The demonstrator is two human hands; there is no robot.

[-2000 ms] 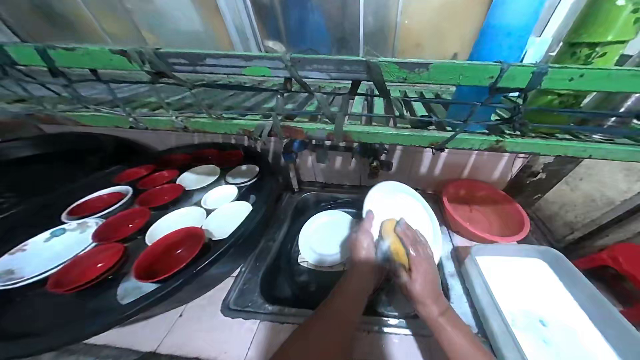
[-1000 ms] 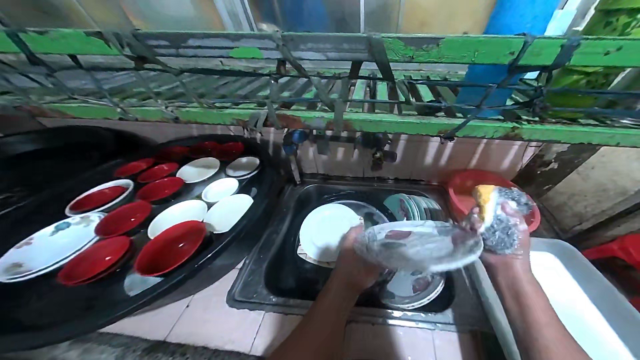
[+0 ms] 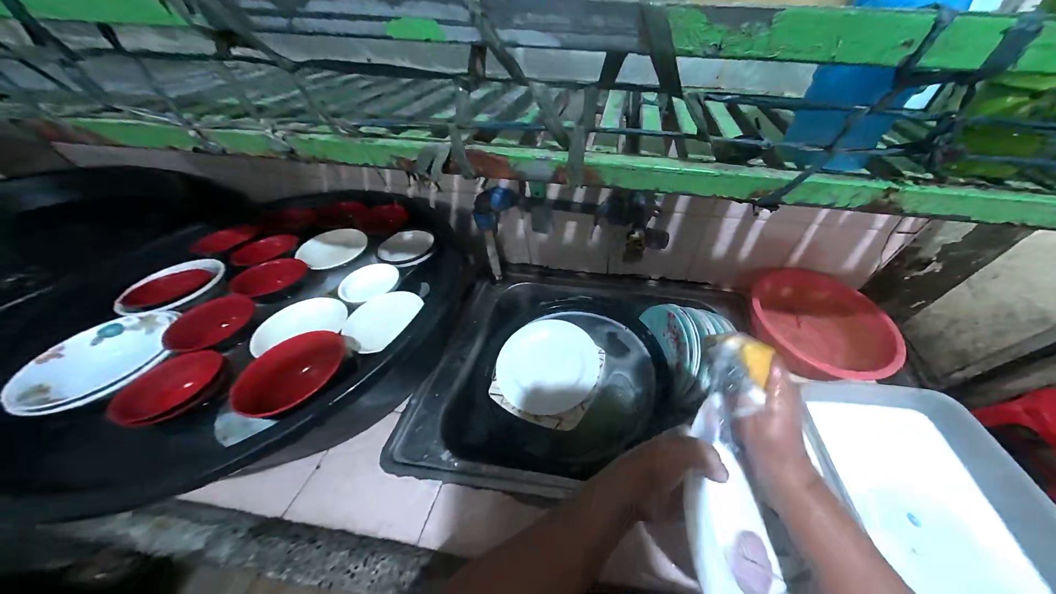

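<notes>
My left hand (image 3: 672, 474) grips the rim of a white oval plate (image 3: 730, 520) with a purple mark, tilted on edge over the sink's near right side. My right hand (image 3: 771, 421) holds a yellow sponge (image 3: 757, 360) with clear plastic or mesh about it, against the plate's upper end. In the black sink (image 3: 470, 371) a white plate (image 3: 549, 363) lies on a squarish patterned plate, over a large round dark dish (image 3: 627, 371). Several greenish plates (image 3: 672, 330) stand on edge at the sink's right, partly hidden by the sponge.
Red bowls (image 3: 289, 371), white bowls (image 3: 299, 323) and oval floral plates (image 3: 91, 359) sit in a wide black basin (image 3: 355, 404) at left. A red plastic basin (image 3: 825, 326) and a grey tub (image 3: 916, 404) stand at right. Taps (image 3: 492, 210) and a green rack (image 3: 511, 165) are behind the sink.
The plate in my left hand has turned from nearly flat to on edge and moved nearer me. My right hand with the sponge has moved from above the red basin onto the plate. The view has tilted down.
</notes>
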